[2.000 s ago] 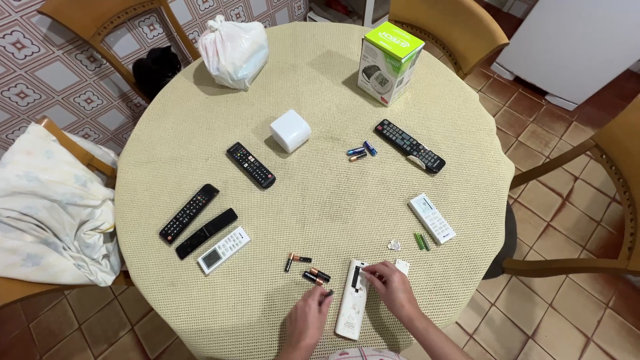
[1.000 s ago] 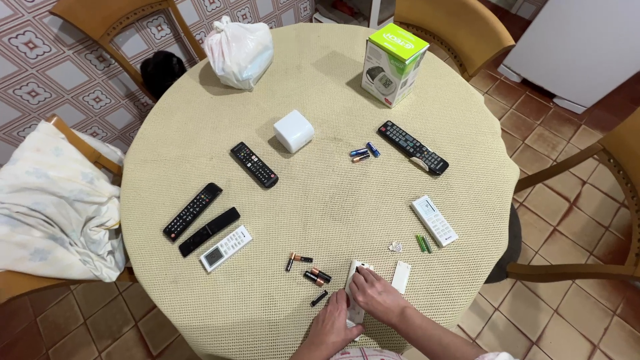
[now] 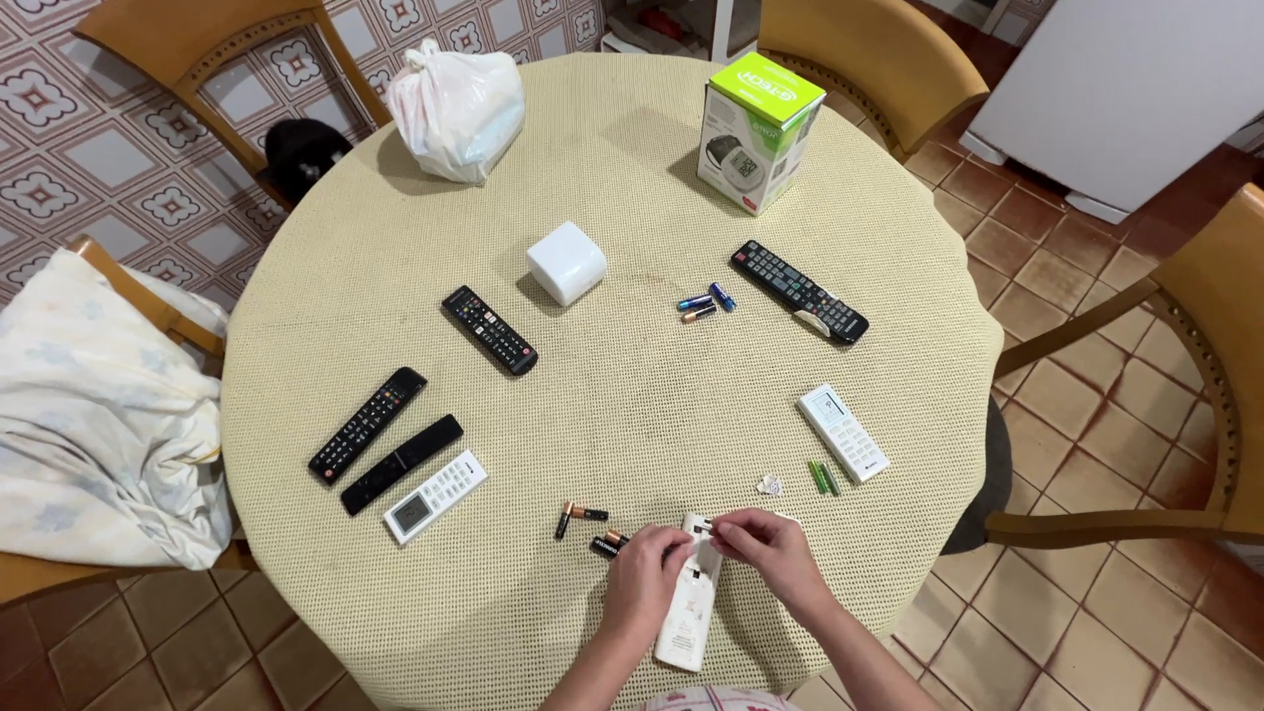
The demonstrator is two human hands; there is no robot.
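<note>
An opened white remote control [image 3: 688, 627] lies back up near the table's front edge, its battery compartment exposed. My left hand [image 3: 647, 573] is at the compartment's left side, thumb and index finger close together; what they hold, if anything, cannot be made out. My right hand [image 3: 765, 555] has its fingertips pinched at the compartment's upper right, by a small dark piece; whether it holds it is unclear. AA-type batteries [image 3: 590, 513] lie left of the remote, and another pair [image 3: 604, 546] is partly hidden by my left hand.
Left are black remotes [image 3: 367, 425] and a white one [image 3: 434, 497]. Right are a white remote [image 3: 842, 433], green batteries [image 3: 824, 478], crumpled scrap [image 3: 769, 485], a black remote [image 3: 798, 291] and blue batteries [image 3: 694, 303]. Behind are a white block [image 3: 567, 263], plastic bag [image 3: 457, 114] and G-Tech box [image 3: 758, 133].
My left hand moved from the loose batteries onto the remote, and both hands were pressed together over it one second ago. Now they have parted and the compartment shows between them.
</note>
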